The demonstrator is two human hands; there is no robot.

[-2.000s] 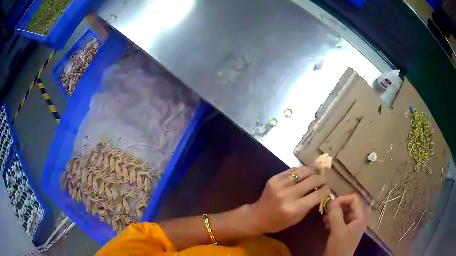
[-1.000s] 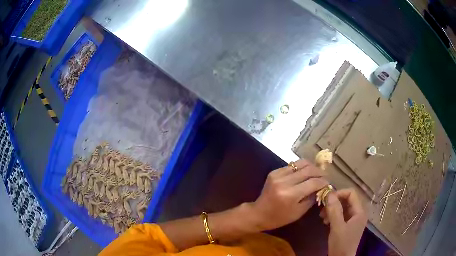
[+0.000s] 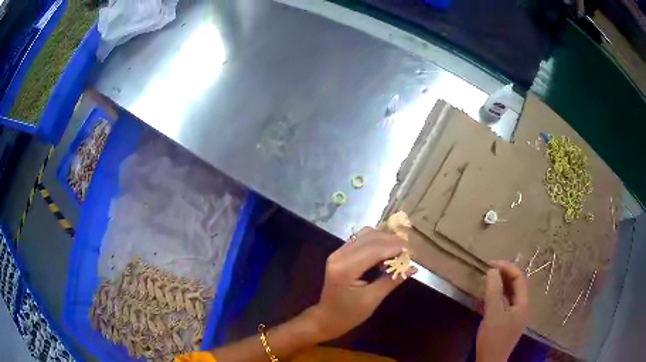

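My left hand [image 3: 361,279] holds a flesh-coloured toy arm [image 3: 398,266] over the cardboard's near edge. The arm's rounded knob shows above my fingers and its spread hand below them. My right hand [image 3: 504,300] is to the right, apart from the toy arm, over the cardboard edge, with thumb and forefinger close together. A faint thin thing seems to show at its fingertips, too blurred to tell. A small white glue cup [image 3: 490,217] stands on the cardboard [image 3: 460,191]. A heap of yellow-green rings [image 3: 568,177] lies at the cardboard's right side.
Thin pale sticks [image 3: 579,298] lie on the cardboard. A white bottle [image 3: 499,103] stands at the back edge. Two loose rings [image 3: 358,182] lie on the steel table [image 3: 283,92]. A blue crate [image 3: 230,265] of toy arms is at left. A white bag [image 3: 134,21] lies at the upper left.
The view has shifted. My right hand has moved away from the toy arm to the right. The spread toy hand now shows openly below my left fingers.
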